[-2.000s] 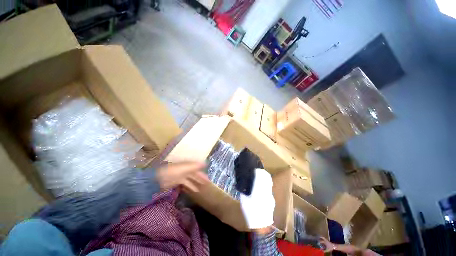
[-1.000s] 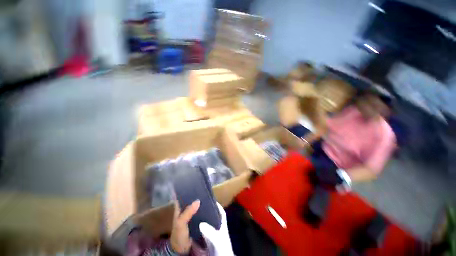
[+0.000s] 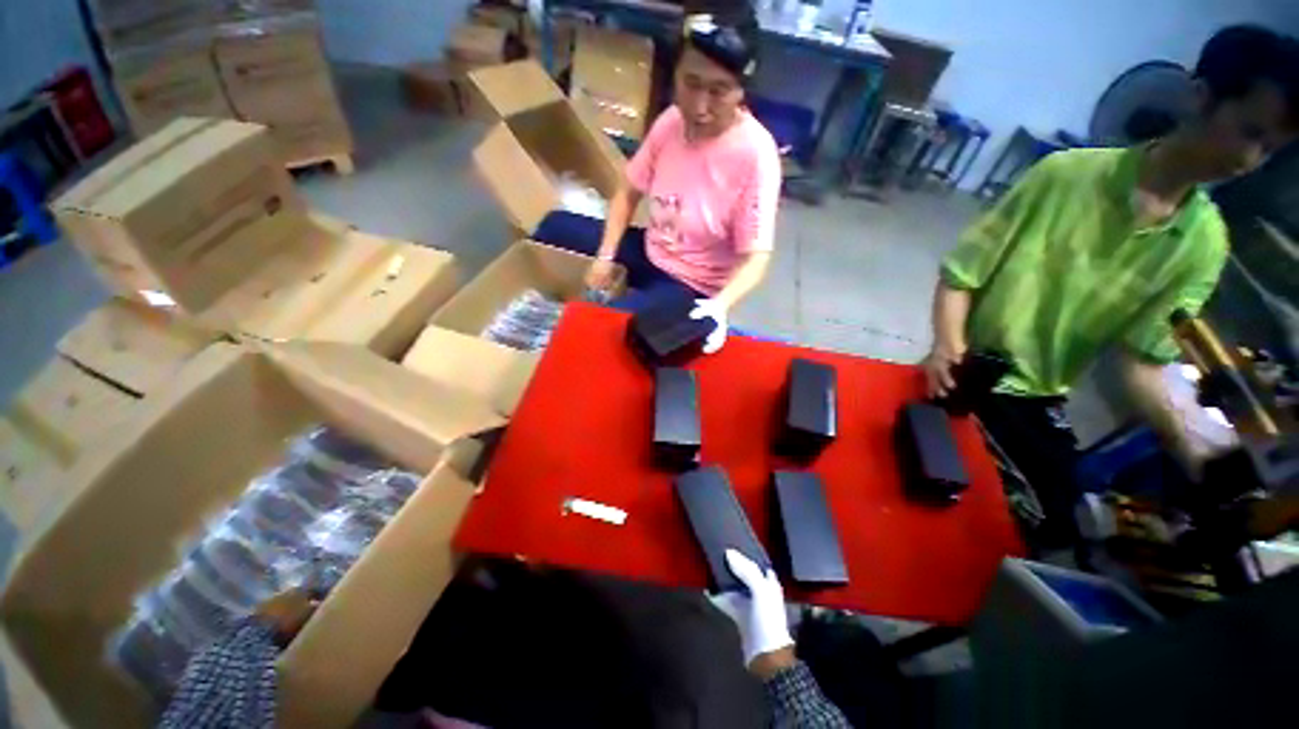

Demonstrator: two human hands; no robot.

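My right hand (image 3: pixel 758 610), in a white glove, grips the near end of a matte black housing (image 3: pixel 710 516) at the near edge of the red table (image 3: pixel 613 442). More black housings (image 3: pixel 809 527) stand on the table, apart from each other. My left hand (image 3: pixel 289 612), bare and partly hidden by my sleeve and the carton wall, reaches into the open packing carton (image 3: pixel 378 605). It is at the bagged housings (image 3: pixel 257 534), which lie in rows in shiny clear film. Whether its fingers hold one cannot be told.
A slim white tool (image 3: pixel 594 510) lies on the table. A person in pink (image 3: pixel 712 192) has hands on a black housing across the table. A person in green (image 3: pixel 1083 257) touches another at the right. A second open carton (image 3: pixel 527 292) and closed cartons (image 3: pixel 185 200) stand beyond mine.
The view has swung right to the table. My hands, together on a black piece above the carton, are now apart: left down in the carton, right on a housing at the table.
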